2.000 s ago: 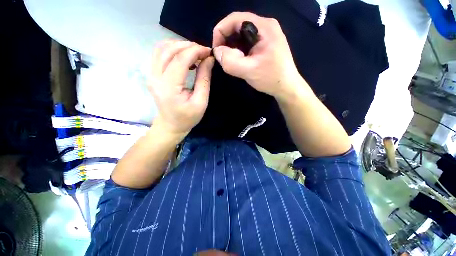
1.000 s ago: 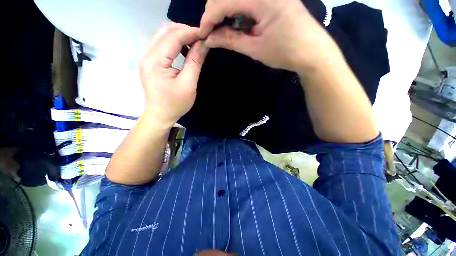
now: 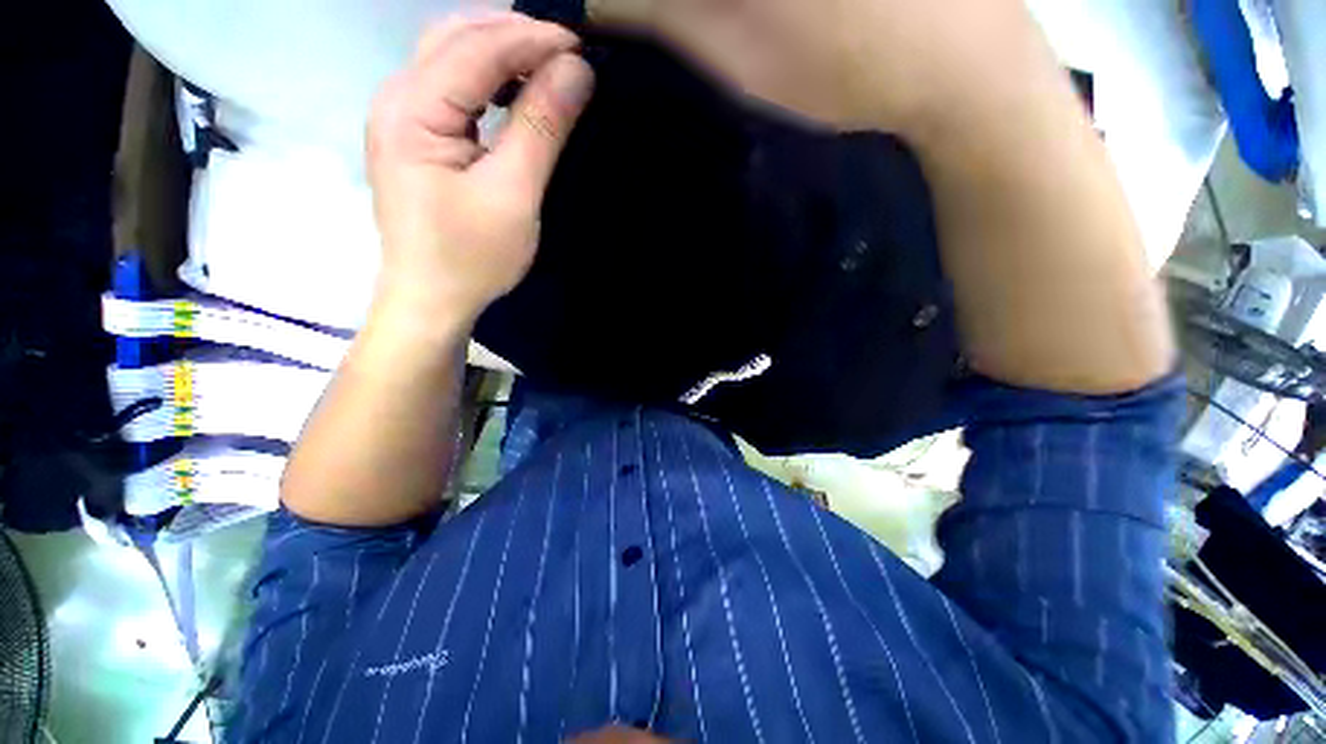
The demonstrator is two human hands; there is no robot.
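The black garment (image 3: 727,247) lies over the white padded board (image 3: 284,218) and reaches to my waist. It shows round buttons at its right part and a short white toothed trim (image 3: 726,378) near its lower edge. My left hand (image 3: 473,153) is at the garment's upper left edge, with thumb and forefinger pinched on the black cloth. My right hand (image 3: 814,51) is blurred at the top edge and partly cut off; its fingers and anything in them cannot be made out.
White bands with yellow and black marks (image 3: 182,400) hang at the board's lower left. Dark cloth (image 3: 51,218) hangs at the far left, above a fan (image 3: 18,640). A blue curved thing (image 3: 1248,95) is at the upper right. Cables and metal stands are at the right.
Both hands have moved up, the left also slightly leftward. My right hand has gone partly out of the picture; the dark thing seen in it earlier no longer shows. The garment's upper right part is less visible.
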